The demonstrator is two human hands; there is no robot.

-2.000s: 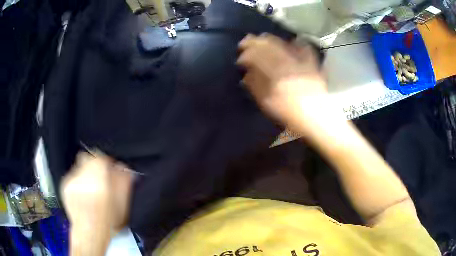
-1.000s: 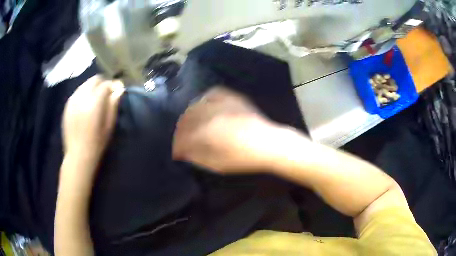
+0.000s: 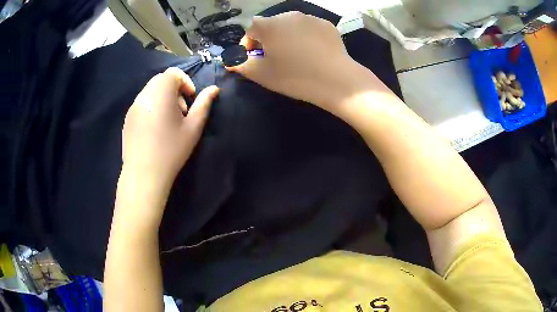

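The black fabric panel (image 3: 293, 158) covers most of the table and reaches the lap. A thin pale line (image 3: 207, 239) runs across it low in the view. My left hand (image 3: 162, 116) rests on the cloth left of the presser foot (image 3: 206, 56), thumb and fingers pinching a bit of it. My right hand (image 3: 299, 55) is just right of the presser foot, its fingertips on a small dark round item with a purple and white part (image 3: 255, 53); what it is cannot be told. The cloth is puckered at the presser foot.
The sewing machine head (image 3: 149, 24) is at the top. A blue tray with pale pieces (image 3: 493, 113) sits on the machine bed (image 3: 430, 91) at right, beside an orange sheet (image 3: 546, 58). White scraps (image 3: 421, 41) lie behind. A blue crate (image 3: 82, 295) is at lower left.
My left hand has moved slightly right and down relative to the machine. My right hand has moved up and right from the middle of the cloth to beside the presser foot, onto the dark item.
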